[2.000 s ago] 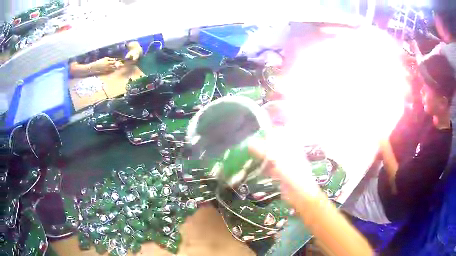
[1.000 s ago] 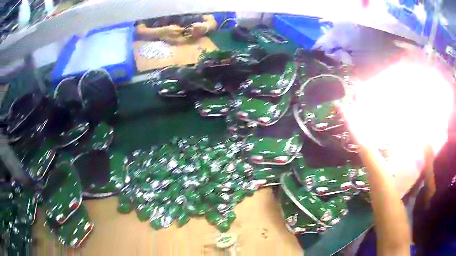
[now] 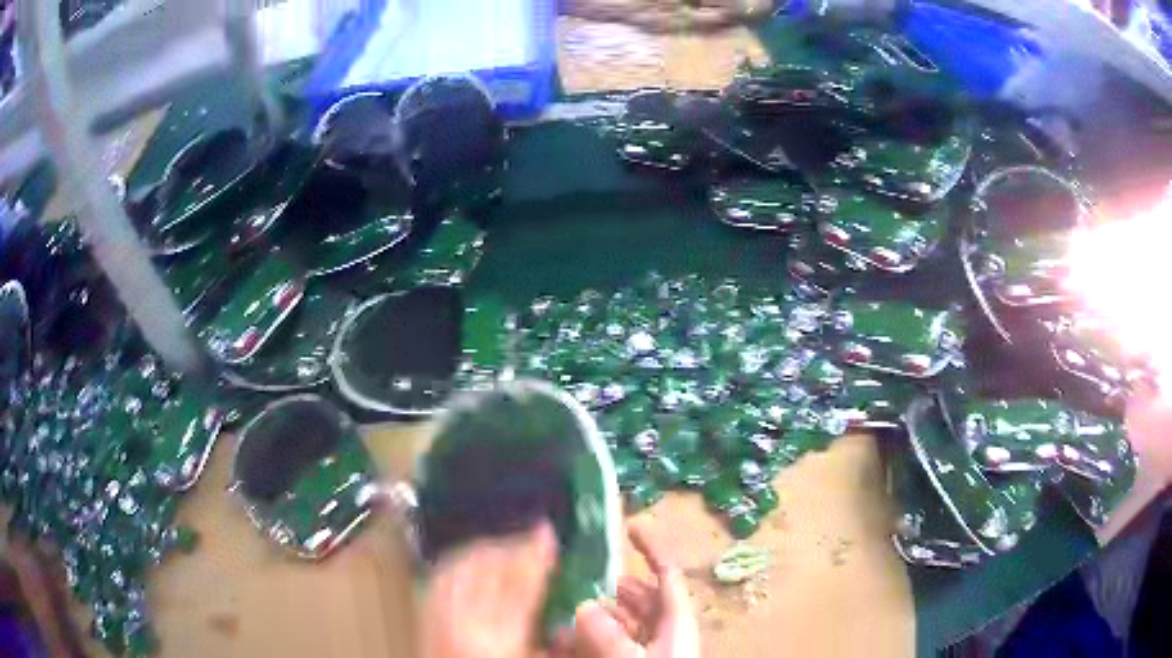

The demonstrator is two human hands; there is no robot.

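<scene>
A glossy green car shell (image 3: 585, 482) with a large dark area and a silver edge stands tilted at the bottom centre, slightly blurred. My left hand (image 3: 491, 598) is on its lower dark part and holds it; the wrist is cut off by the lower edge. My right hand (image 3: 643, 614) is at the shell's lower right rim, fingers apart and slightly curled; whether its thumb touches the rim is unclear. A heap of small green parts with chrome (image 3: 694, 373) lies behind. A small pale-green oval piece (image 3: 742, 563) lies right of my right hand.
Another shell (image 3: 309, 495) lies close left of the held one. Stacked shells (image 3: 1015, 476) stand at right, more (image 3: 257, 309) at left. Another small-part heap (image 3: 90, 476) is far left. Blue bins (image 3: 546, 58) are at the back. A grey curved strip (image 3: 116, 244) crosses the upper left. Glare covers the right edge.
The view has swung left and down. An arm earlier reached to the shells at right; now both hands are at the bottom centre, with a shell held there.
</scene>
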